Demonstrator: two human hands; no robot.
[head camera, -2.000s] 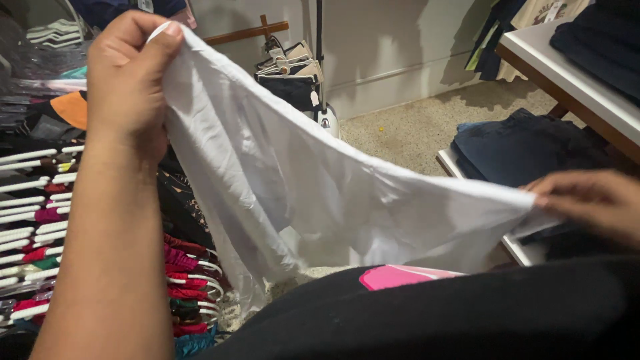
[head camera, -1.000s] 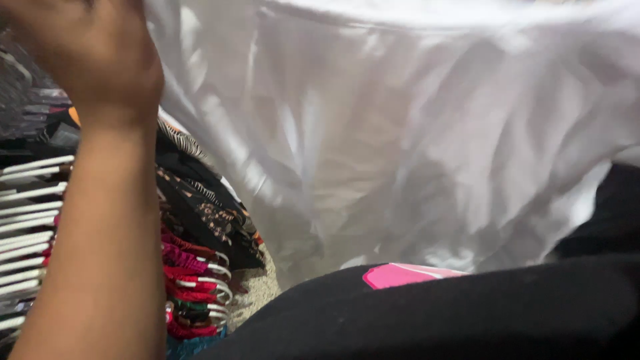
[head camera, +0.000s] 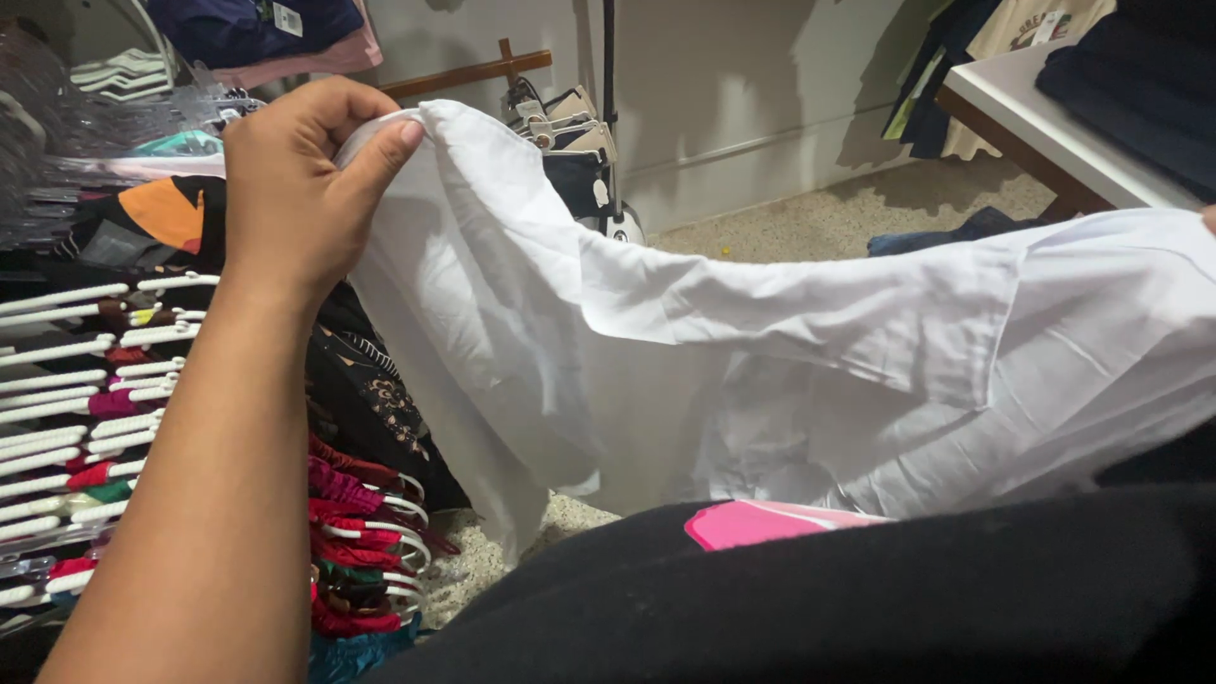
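Note:
A white collared shirt (head camera: 646, 380) hangs spread out in front of me, its collar running along the upper edge. My left hand (head camera: 313, 171) pinches the shirt's upper left part between thumb and fingers. Of my right hand (head camera: 1209, 218) only a bit of a finger shows at the right edge of the view, against the shirt's right end; its grip is hidden. The lower part of the shirt drops behind my black top (head camera: 855, 589), which bears a pink print.
White hangers (head camera: 57, 380) with colourful garments crowd the left side, below clear plastic hangers (head camera: 47, 142). At the right is a white shelf (head camera: 1026, 95) with dark folded clothes (head camera: 1130, 95). Several hanging items (head camera: 575, 152) are beyond the shirt, before the wall.
The shirt was held by its edge two seconds ago, then filled much of the view; now its collar faces up across the middle. My right hand has moved to the right edge.

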